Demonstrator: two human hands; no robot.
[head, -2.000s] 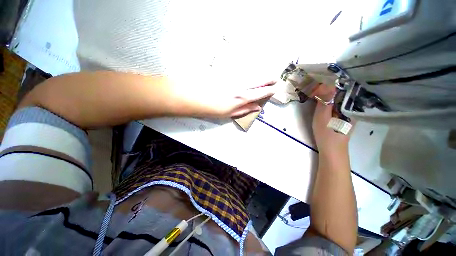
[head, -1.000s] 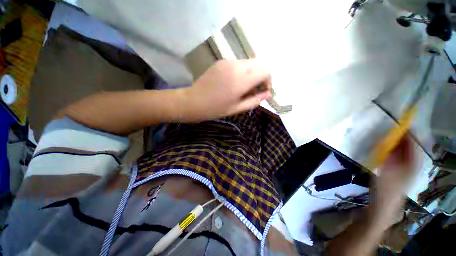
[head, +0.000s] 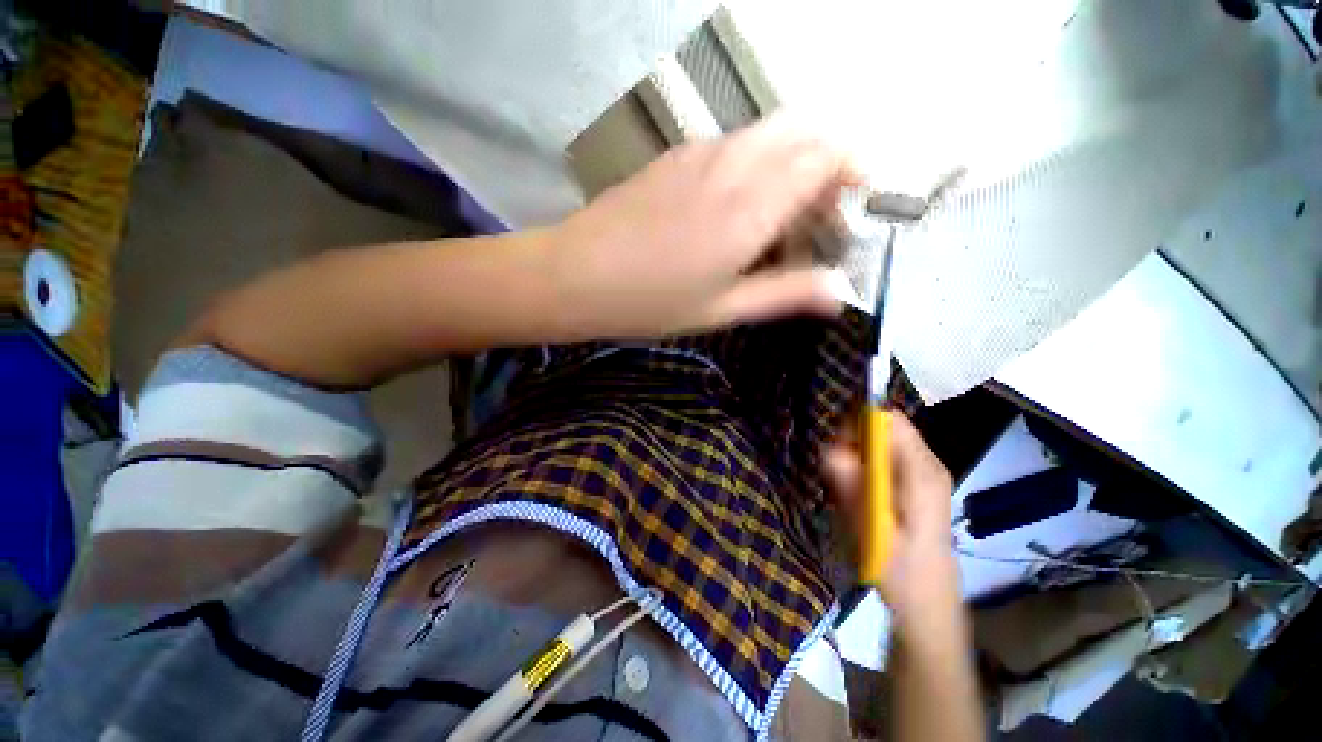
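My right hand (head: 921, 507) is closed on the scissors (head: 877, 486), orange-yellow handles down and dark blades pointing up. The blade tips are at a small folded brown strip (head: 896, 206) on the pale striped lining (head: 1015, 268). My left hand (head: 725, 232) holds the lining's edge just left of the blades; its fingertips are slightly blurred. Brown folded strips (head: 721, 76) and a brown piece (head: 621, 141) lie on the pale cloth above my left hand. Whether the blades are open or closed is unclear.
The white machine table (head: 1174, 392) shows at the right. A dark flat object (head: 1022, 502) lies on a shelf below it, near tangled cord and brown bundles (head: 1073, 638). Brown cloth (head: 247, 232) hangs at the left. A checked apron (head: 624, 478) covers my lap. A corded connector (head: 544, 667) hangs on my chest.
My right hand has brought the scissors from the right side to the cloth's edge by my left hand. My left hand has moved slightly right and up. The sewing machine head has left view.
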